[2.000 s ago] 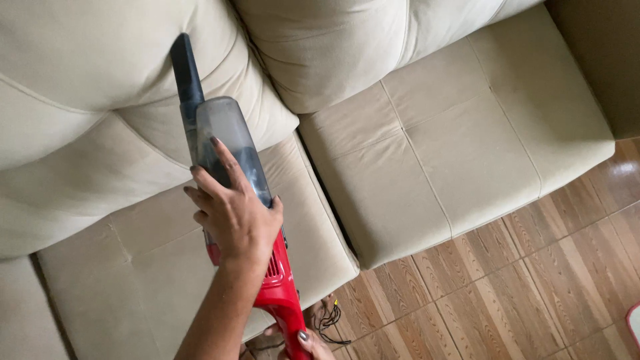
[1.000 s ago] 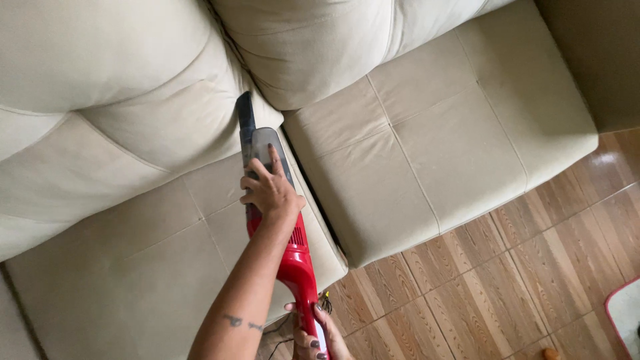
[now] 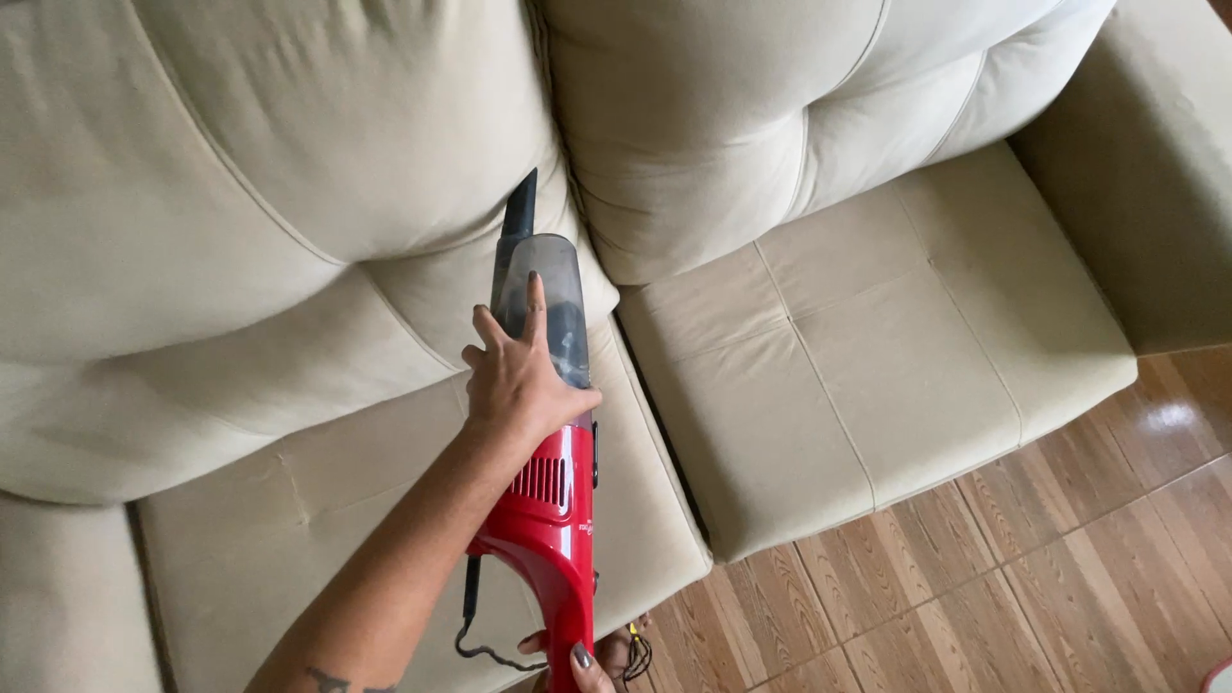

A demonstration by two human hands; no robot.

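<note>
A red handheld vacuum cleaner [image 3: 558,481] with a clear grey dust cup and a black crevice nozzle [image 3: 520,207] points up over the sofa. Its nozzle tip is at the lower right of the left back cushion [image 3: 318,125], close to the gap between the two back cushions. My left hand [image 3: 525,371] lies over the dust cup, fingers spread on top and thumb at its right side. At the bottom edge my right hand [image 3: 587,669] is wrapped around the rear handle, partly cut off by the frame. A black cord [image 3: 472,602] hangs from the vacuum's underside.
The beige sofa has a right seat cushion [image 3: 866,385], a left seat cushion [image 3: 337,500] and an armrest [image 3: 1145,192] at the right. A dark gap parts the seats. Wood-patterned floor [image 3: 924,597] lies at the lower right, with looped cable [image 3: 637,654] by the sofa's front.
Since two seconds ago, the vacuum's nozzle has moved right along the left back cushion, closer to the gap between the back cushions. Both hands stay on the vacuum.
</note>
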